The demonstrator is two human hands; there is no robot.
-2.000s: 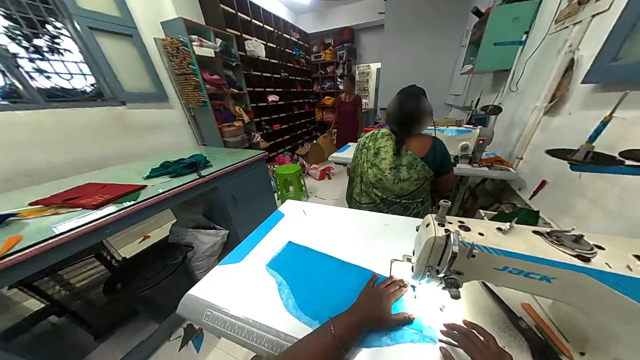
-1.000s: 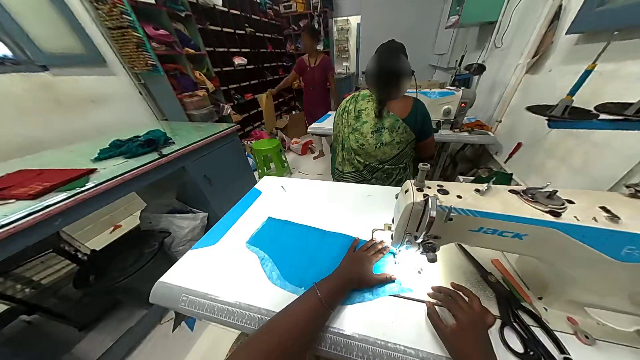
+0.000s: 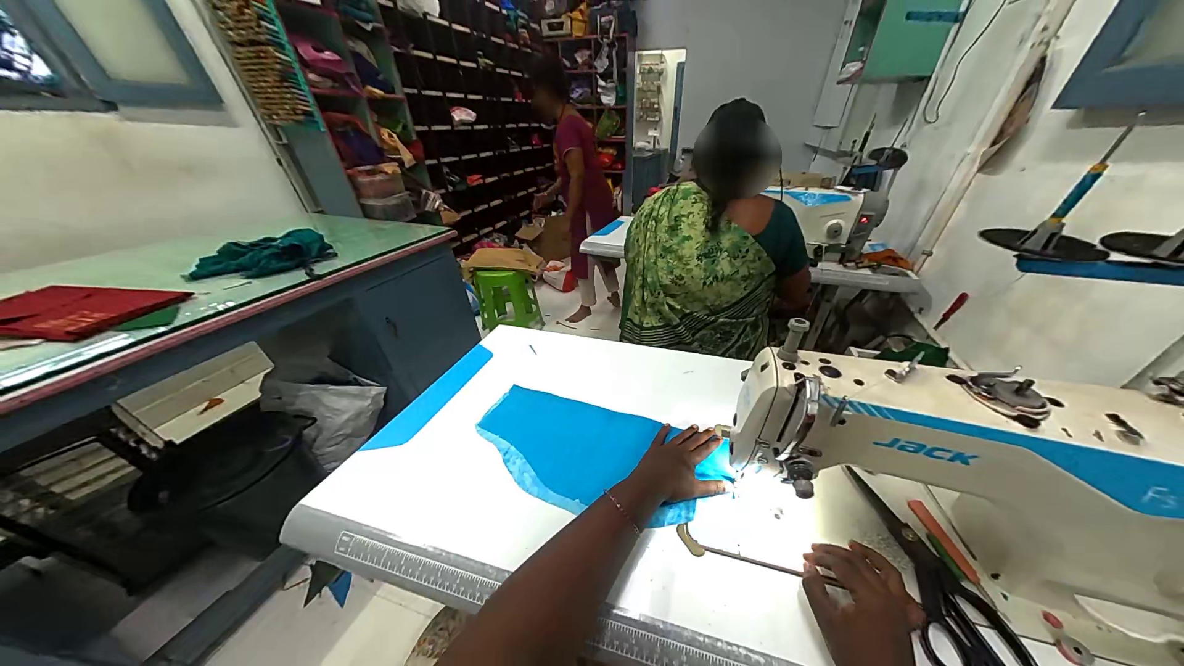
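Observation:
A blue fabric piece (image 3: 573, 444) with a lighter layer along its lower edge lies on the white sewing table (image 3: 398, 509). My left hand (image 3: 680, 467) rests flat on its right end, fingers spread, beside the needle area of a Jack sewing machine (image 3: 925, 453). On the table at the lower right, my right hand (image 3: 860, 592) lies with fingers a little apart, holding nothing visible. Black-handled scissors (image 3: 934, 573) lie just right of it, and an orange-handled tool (image 3: 942, 539) is beside them.
A person (image 3: 712, 240) in green patterned cloth sits ahead at another sewing machine (image 3: 823, 217). Farther back stands a second person (image 3: 578, 185) near shelves. A glass-topped table (image 3: 370, 236) with red cloth (image 3: 83, 310) is at left; a green stool (image 3: 509, 298) stands beyond the sewing table.
The blue fabric lay under my left hand in the earlier frames too. My right hand has moved away from the needle area, toward the scissors. The standing person has turned and bent slightly.

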